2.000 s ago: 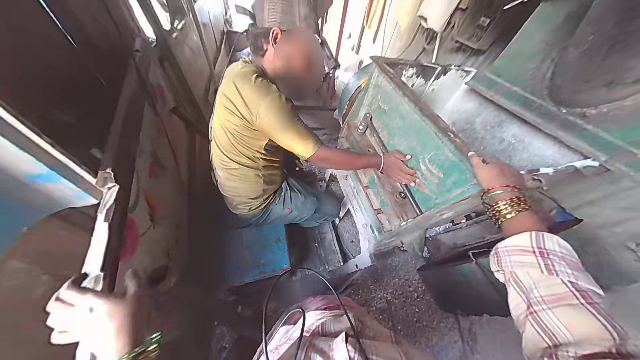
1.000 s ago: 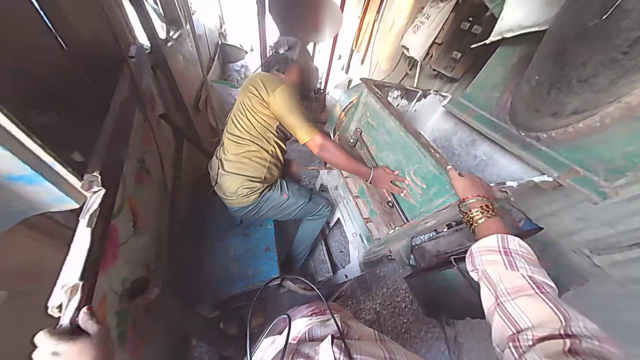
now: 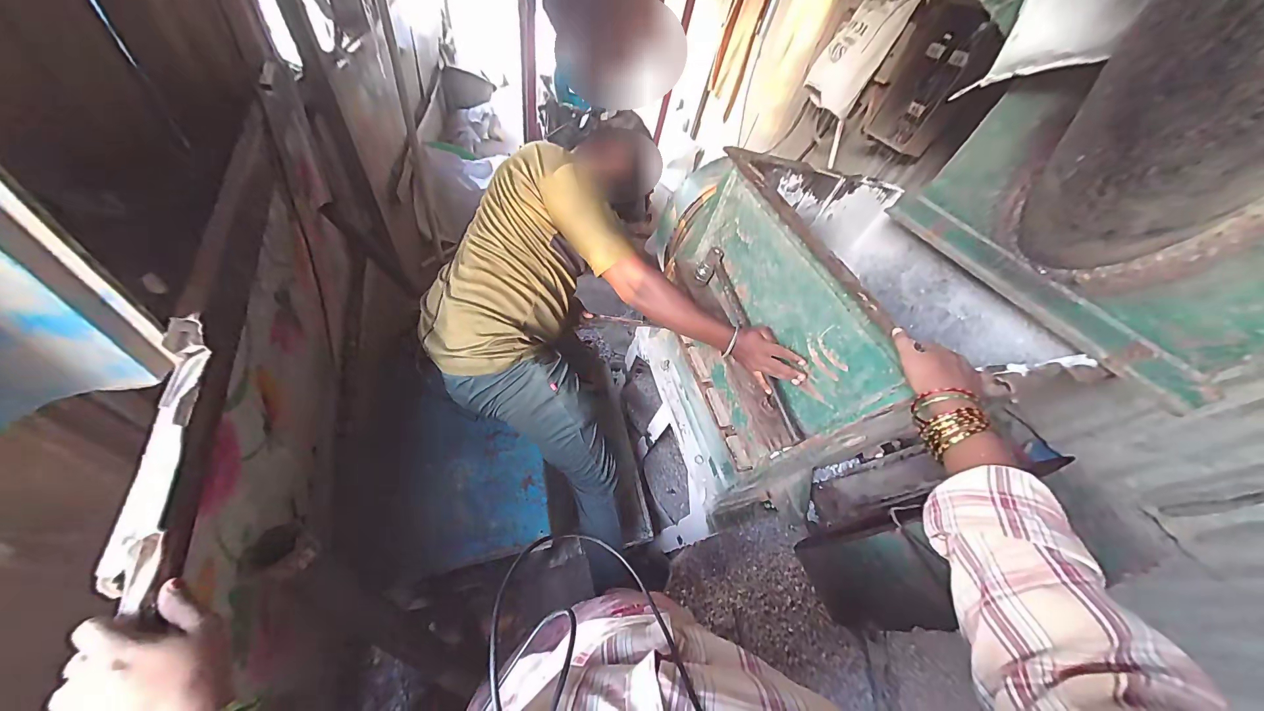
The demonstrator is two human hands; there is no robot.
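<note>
At the lower left, my left hand (image 3: 143,647) is closed around the end of an upright dark post (image 3: 212,286) with torn white wrapping along it. My right hand (image 3: 938,370), with bangles at the wrist, rests on the near corner of a worn green box-like machine housing (image 3: 800,306), its fingers over the rim. Whether those fingers grip the rim or only lie on it, I cannot tell. A person in a yellow shirt (image 3: 513,257) leans over beyond the housing, one hand (image 3: 770,357) flat against its green side panel.
A blue board (image 3: 474,484) lies beside the person's legs. Below my right arm is a dark metal container (image 3: 879,578). Black cables (image 3: 494,632) loop over my lap. A larger green machine part (image 3: 1145,326) stands at the right, and another person (image 3: 617,49) is at the back.
The person in yellow has risen from a seated posture to a bent, leaning one, the hand still on the green panel. My right hand stays at the housing's corner.
</note>
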